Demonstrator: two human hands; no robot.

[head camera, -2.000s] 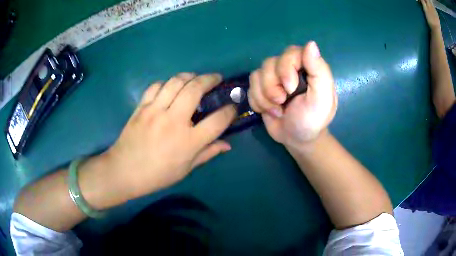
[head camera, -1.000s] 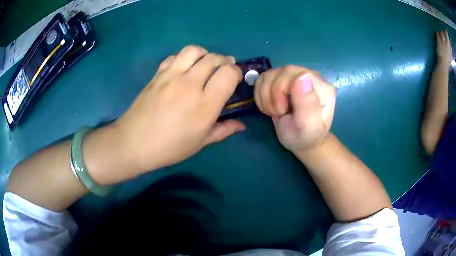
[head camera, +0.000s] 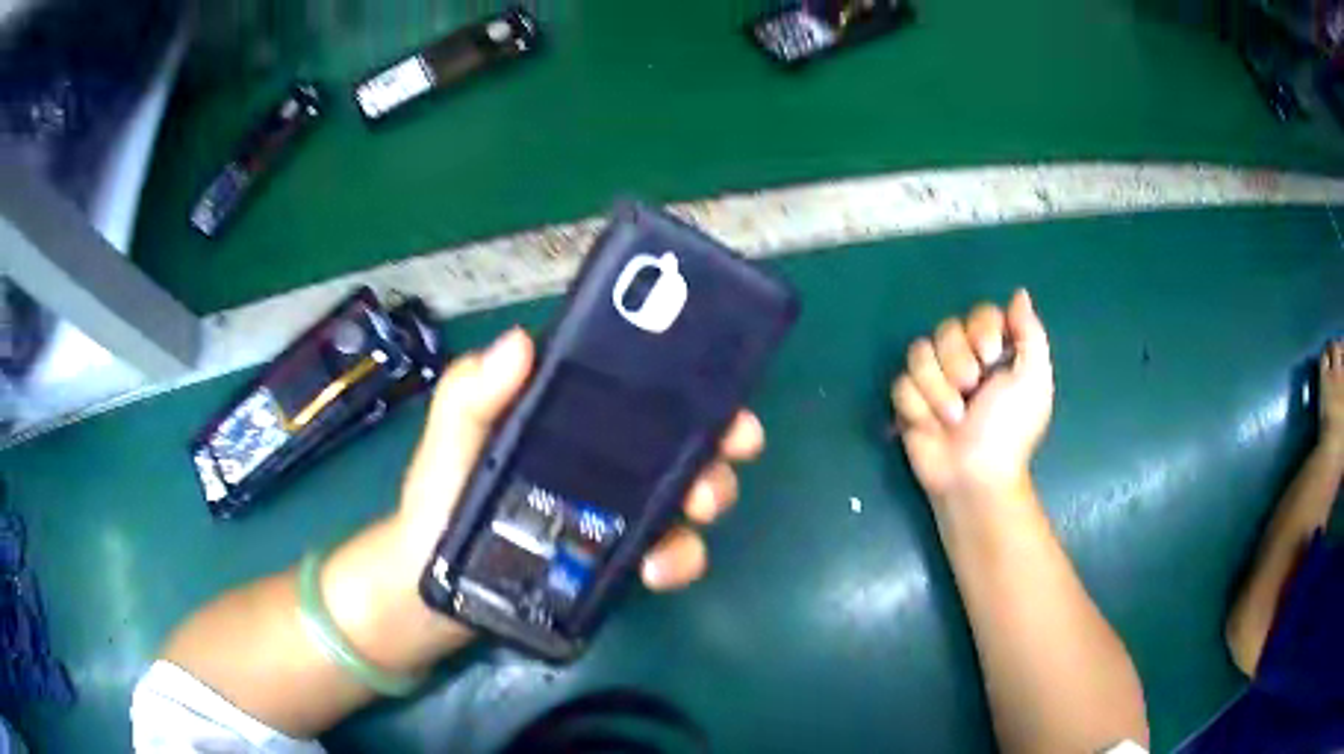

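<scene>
A half-assembled handset (head camera: 619,413) is held up above the bench in my left hand (head camera: 457,486). Its black outer side faces me, with a white-rimmed oval camera opening near the upper end and an open bay with silver and blue parts at the lower end. My left thumb is on one long edge and the fingertips on the other. My right hand (head camera: 976,390) is off to the right, apart from the handset, closed in a fist around a thin dark tool (head camera: 998,363), mostly hidden by the fingers.
Waiting handsets (head camera: 302,405) lie stacked on the green bench at left. A worn whitish rail (head camera: 884,203) curves across behind them. Beyond it, handsets (head camera: 447,65) lie on the green conveyor. A grey post (head camera: 89,265) stands at far left. Another person's arm (head camera: 1297,516) is at the right edge.
The handset has been lifted and turned from its open inner side to its outer side. My right hand has come away from it. The view has shifted to show the rail and conveyor.
</scene>
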